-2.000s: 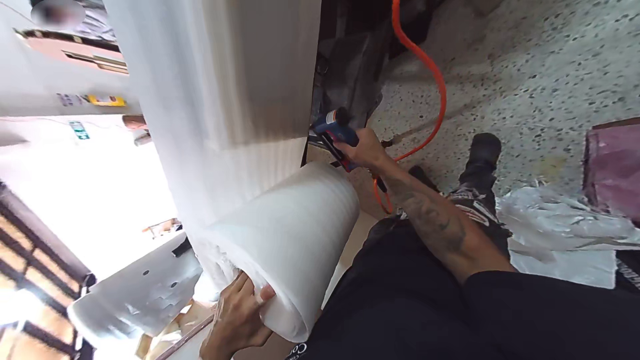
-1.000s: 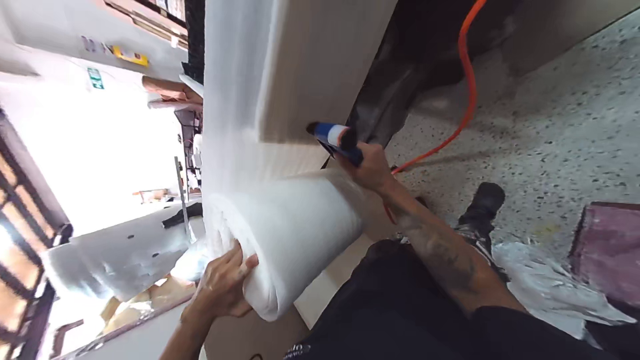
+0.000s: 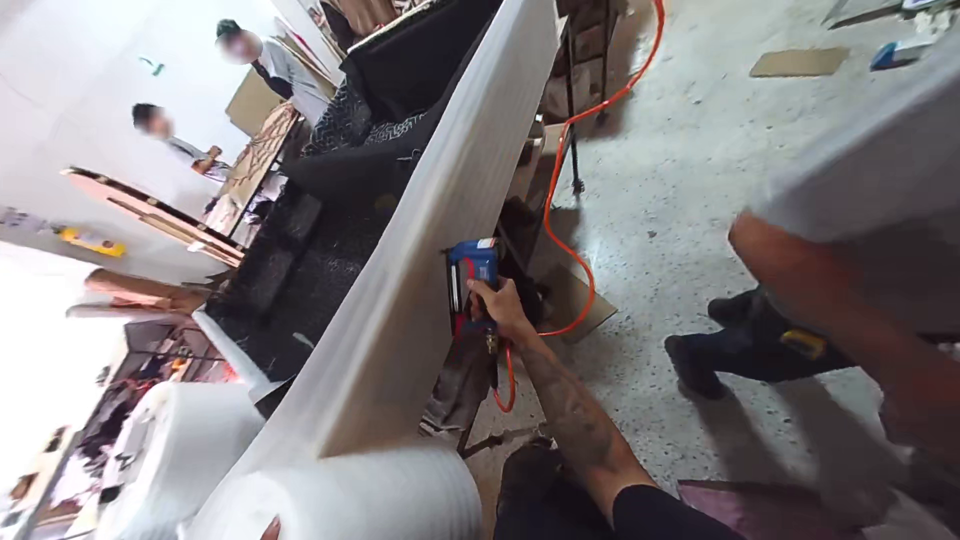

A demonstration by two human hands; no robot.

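My right hand (image 3: 499,304) grips a blue pneumatic staple gun (image 3: 474,264), whose nose is at the white foam sheet (image 3: 420,247) over the long side of a frame. An orange air hose (image 3: 556,225) runs by it. At the bottom lies the large roll of white foam sheeting (image 3: 375,495), joined to that sheet. Of my left hand (image 3: 271,529) only a fingertip shows, at the open end of the roll; the rest is out of view. Behind the covered side is the black-lined inside of a sofa-like frame (image 3: 330,232).
Two people (image 3: 281,71) (image 3: 176,142) are at a work table at the upper left. A third person's blurred arm (image 3: 817,292) and legs are close on the right, beside a large grey item (image 3: 885,165). Another white roll (image 3: 187,435) stands lower left. Cardboard (image 3: 577,300) lies on the floor.
The view has swung widely, bringing the black-lined frame and other people into sight. The staple gun stays in my right hand. My left hand, seen at the roll's end before, is now mostly out of view.
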